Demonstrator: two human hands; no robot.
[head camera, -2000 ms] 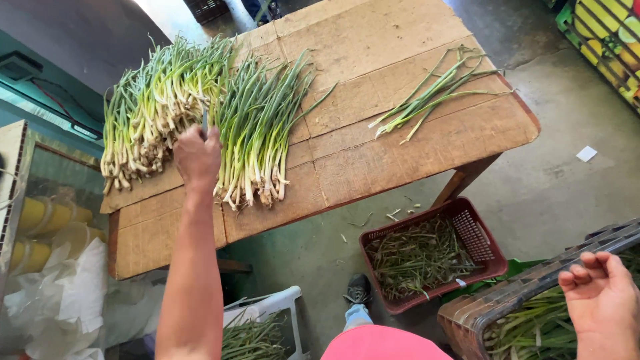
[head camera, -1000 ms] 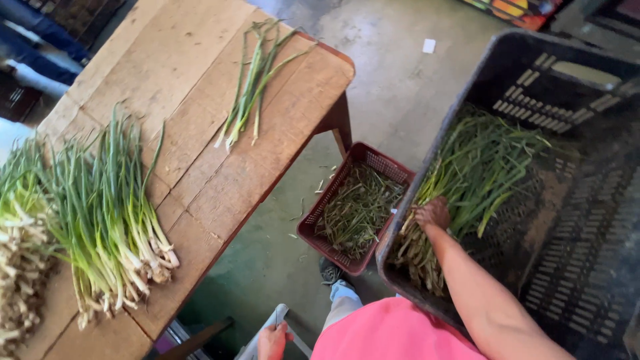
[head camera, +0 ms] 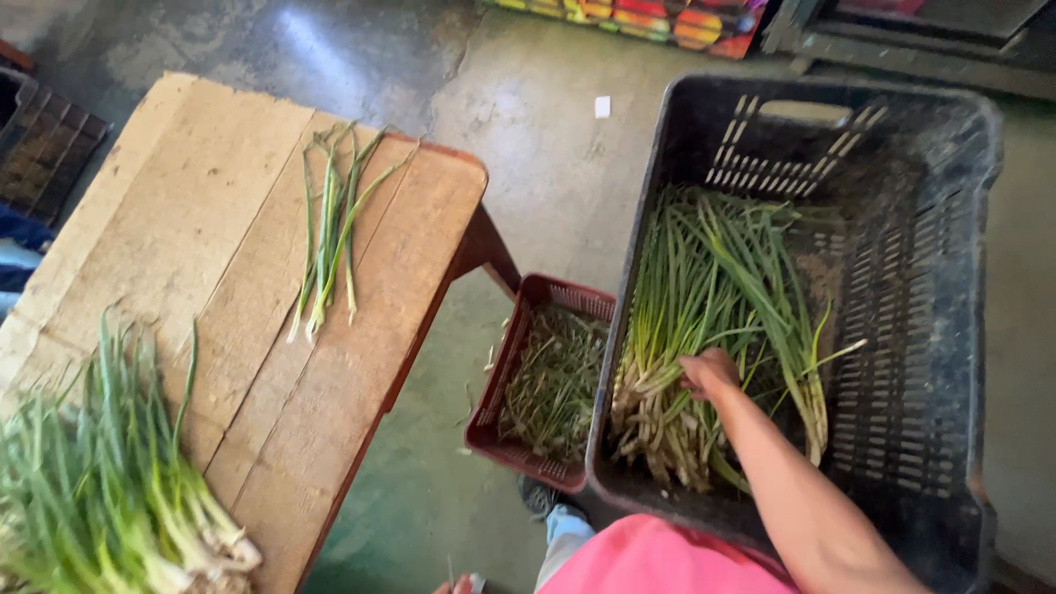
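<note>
In the black plastic crate, a thick bunch of spring onions [head camera: 685, 305] lies with the roots toward me. My right hand [head camera: 708, 373] reaches in among them, its fingers curled on some stalks near the pale ends. A few more spring onions [head camera: 796, 330] lie apart at the bunch's right. At the bottom edge, mostly cut off, my left hand [head camera: 455, 586] is closed on a thin, blade-like thing. On the cardboard-covered table a large pile of spring onions [head camera: 124, 478] fills the near left, and several loose spring onions [head camera: 330, 239] lie toward the far right corner.
The black crate [head camera: 907, 330] stands at my right. Between it and the table [head camera: 206, 206] is a dark red plastic basket [head camera: 495, 412] of green trimmings. Another crate [head camera: 49, 140] is at the far left, beside part of a person in blue. A white scrap [head camera: 603, 107] lies on the floor.
My right hand, raised and empty two seconds ago, is now down among the onions in the black crate. My left hand has left the table pile. The view has swung right.
</note>
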